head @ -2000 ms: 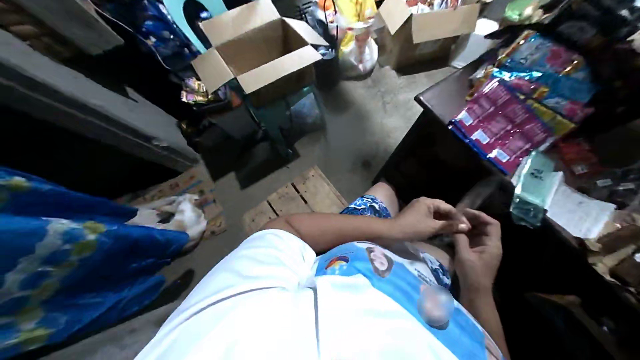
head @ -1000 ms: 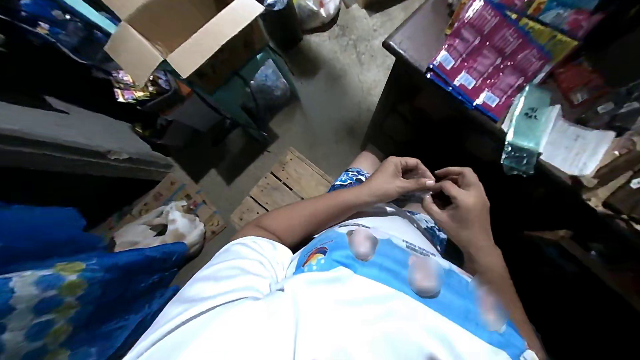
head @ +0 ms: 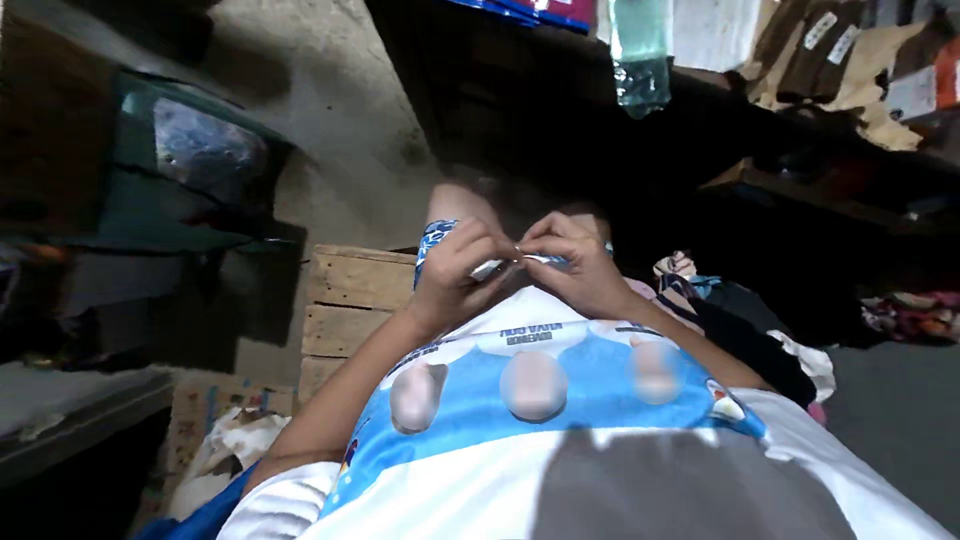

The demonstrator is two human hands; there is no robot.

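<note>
My left hand (head: 469, 266) and my right hand (head: 574, 262) meet over my lap, with thumbs and fingertips pinched together. A small, thin, shiny item (head: 519, 259), too small to name, shows between the fingertips of both hands. Beneath them are blue and white patterned shorts (head: 431, 244) and the hem of a white and blue printed shirt (head: 450, 412). A wooden slatted crate or bench (head: 352, 300) lies just left of my left hand.
A teal plastic-wrapped pack (head: 639, 56) and a white paper (head: 712, 34) lie at the upper right, near torn brown packaging (head: 814, 52). Bundled clothes (head: 720, 300) are right of me. A green plastic stool or crate (head: 172, 172) stands at the left, above a cat-like white and brown shape (head: 232, 450).
The view has tipped down and closer to my lap; the open cardboard box has left it. Both hands remain together at the fingertips.
</note>
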